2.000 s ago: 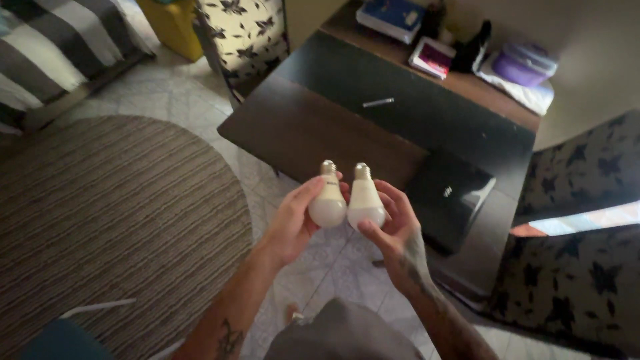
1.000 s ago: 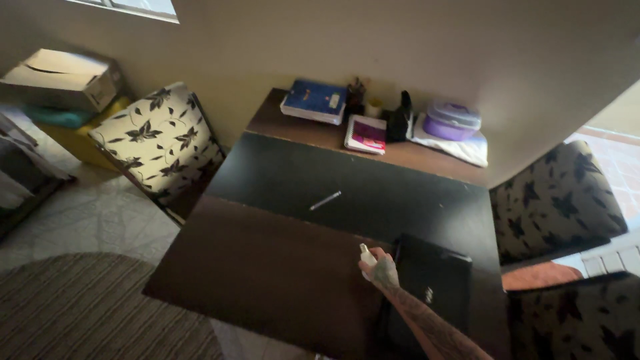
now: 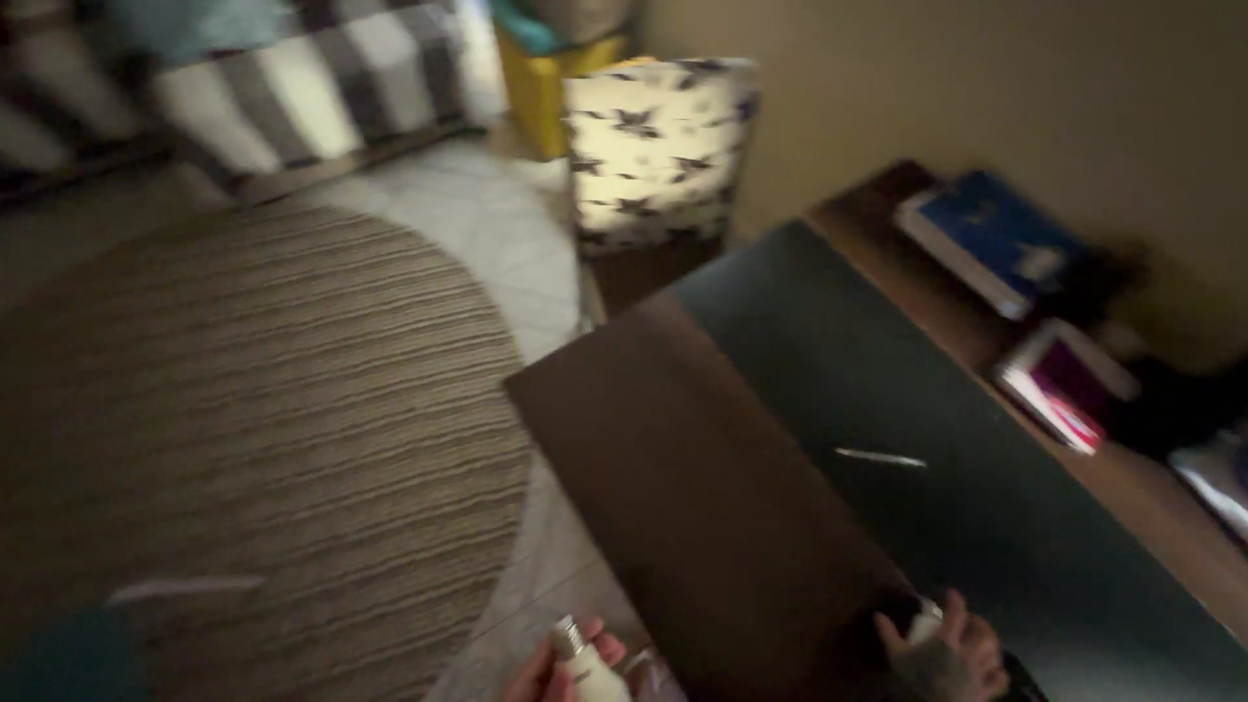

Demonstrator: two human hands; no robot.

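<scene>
My left hand [image 3: 556, 673] is at the bottom edge of the view, closed around a white light bulb [image 3: 595, 678] whose metal screw base points up. At the lower right, my right hand [image 3: 946, 653] is over the dark wooden table [image 3: 721, 468], its fingers around a second white bulb [image 3: 924, 622], partly hidden by the hand. Whether that bulb rests on the tabletop cannot be told. A slim pen-like object [image 3: 880, 457] lies on the table's black middle strip.
Along the wall side of the table are a blue book [image 3: 1004, 229] and a pink-and-white booklet [image 3: 1068, 385]. A floral chair [image 3: 663, 156] stands at the far end. A round striped rug [image 3: 263, 439] covers the floor at left.
Two seconds ago both hands held the bulbs side by side before me; now they are apart, the right one over the table. The view has swung left since one second ago.
</scene>
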